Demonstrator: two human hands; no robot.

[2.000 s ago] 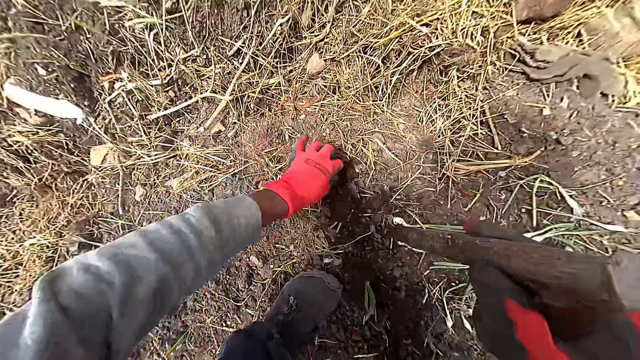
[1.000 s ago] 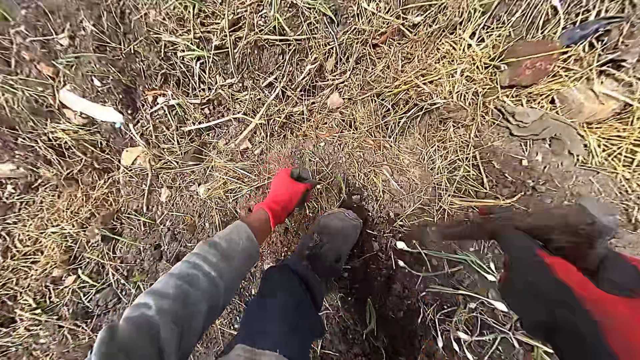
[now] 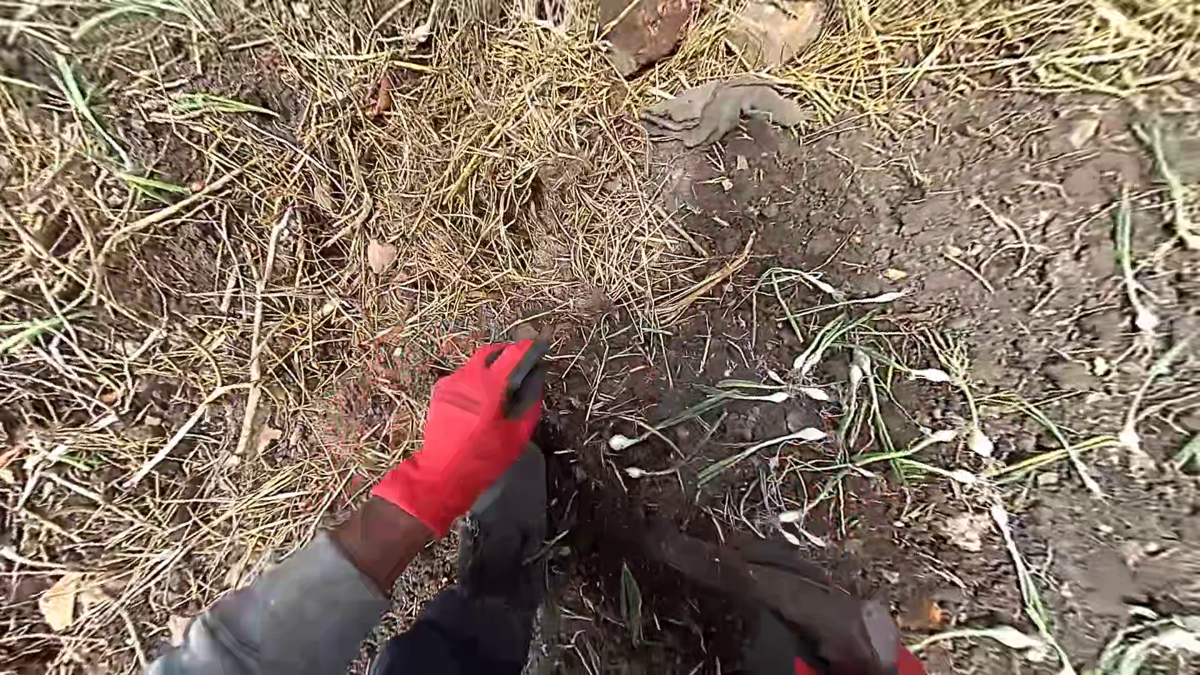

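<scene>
My left hand [image 3: 469, 422], in a red glove with dark fingertips, is low over the soil and dry straw, its fingers curled; whether they hold anything is hidden. My right hand [image 3: 844, 656], in a black and red glove, is at the bottom edge, mostly cut off, around a dark, blurred tool handle [image 3: 787, 581]. The tool reaches left into loose dark soil [image 3: 600, 506]; its working end cannot be made out. Several uprooted bulb plants with white bulbs and green leaves [image 3: 806, 435] lie scattered on the soil right of my left hand.
My shoe [image 3: 506, 516] stands just below my left hand. Dry straw [image 3: 525, 187] covers the ground at the upper left. A crumpled grey cloth-like piece [image 3: 727, 111], a reddish-brown stone [image 3: 647, 33] and a paler stone [image 3: 778, 28] lie at the top.
The tool in my right hand has swung down toward the soil near my shoe. My left hand's fingers, spread two seconds ago, are now curled. The view has shifted right.
</scene>
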